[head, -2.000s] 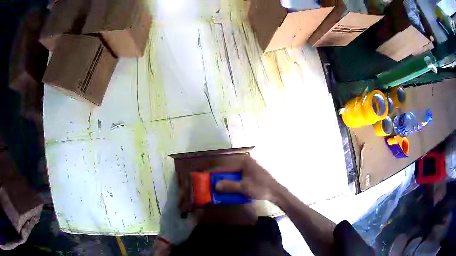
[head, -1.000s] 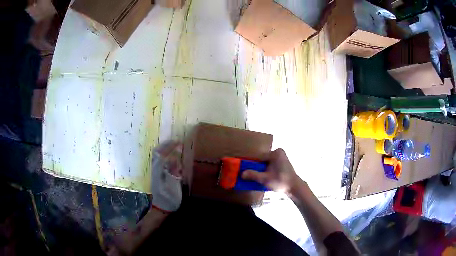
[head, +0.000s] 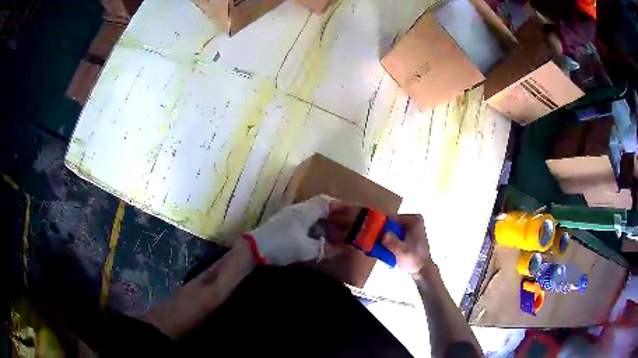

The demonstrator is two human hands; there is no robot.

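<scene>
A brown carton stands at the table's near edge, right in front of me, its top partly covered by my hands. My right hand, bare, grips the tape gun, blue with an orange-red front, over the carton's top. My left hand, in a white knitted glove with a red cuff, lies over the carton's left part, beside the tape gun's front. Its fingertips are blurred, and whether they hold anything cannot be told.
Pale table with dark lines. Open cartons stand at the far right; another carton is cut off at the top. On the right side bench are yellow tape rolls, a clear bottle and a second dispenser.
The view has turned, so the table appears tilted. My left hand has moved from the carton's left side onto its top, near the tape gun. The tape gun is now tilted.
</scene>
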